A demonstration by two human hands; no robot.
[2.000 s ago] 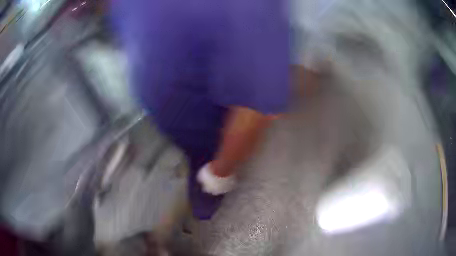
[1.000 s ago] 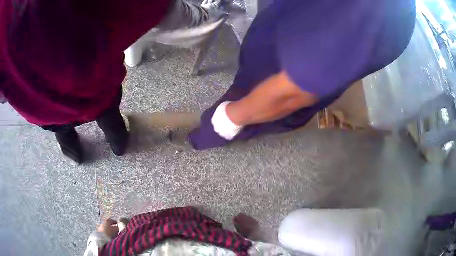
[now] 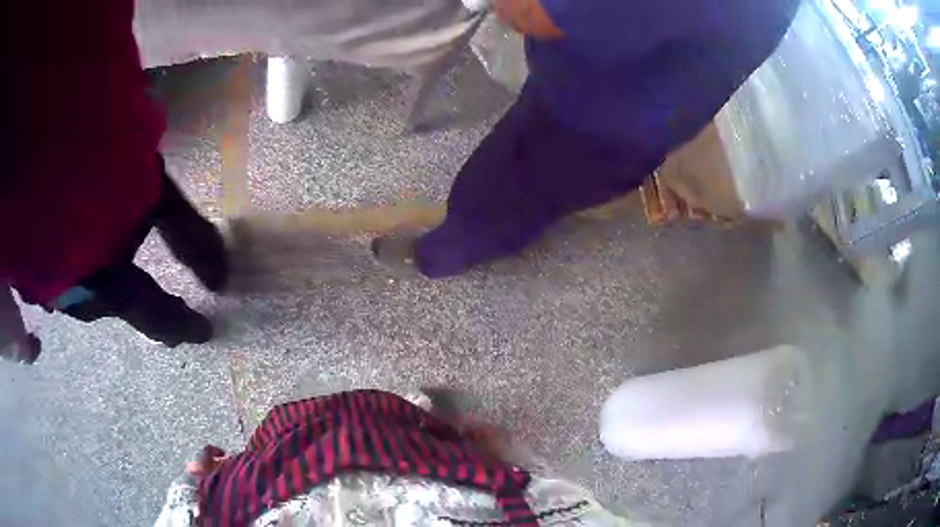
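Note:
My left hand (image 3: pixel 207 460) is small and partly hidden at the lower left, beside my red-and-black striped apron. Its fingers show only roughly, and I cannot tell whether they hold anything. My right hand is not in view. A white wrap roll (image 3: pixel 701 407) lies on the speckled floor to the right of my body. A pale, creased sheet (image 3: pixel 309 31) stretches across the top, near a person's hand.
A person in maroon (image 3: pixel 77 134) stands at the left. A person in purple-blue (image 3: pixel 608 113) stands at the upper centre. A white cylinder (image 3: pixel 286 91) stands at the back. A shiny wrapped grey housing (image 3: pixel 814 124), brown cardboard (image 3: pixel 701 180) and a yellow floor line (image 3: pixel 340 219) also show.
The view has steadied. The maroon person has shifted left. The purple-blue person's gloved hand has moved up out of clear view. More of the pale sheet and the standing cylinder shows.

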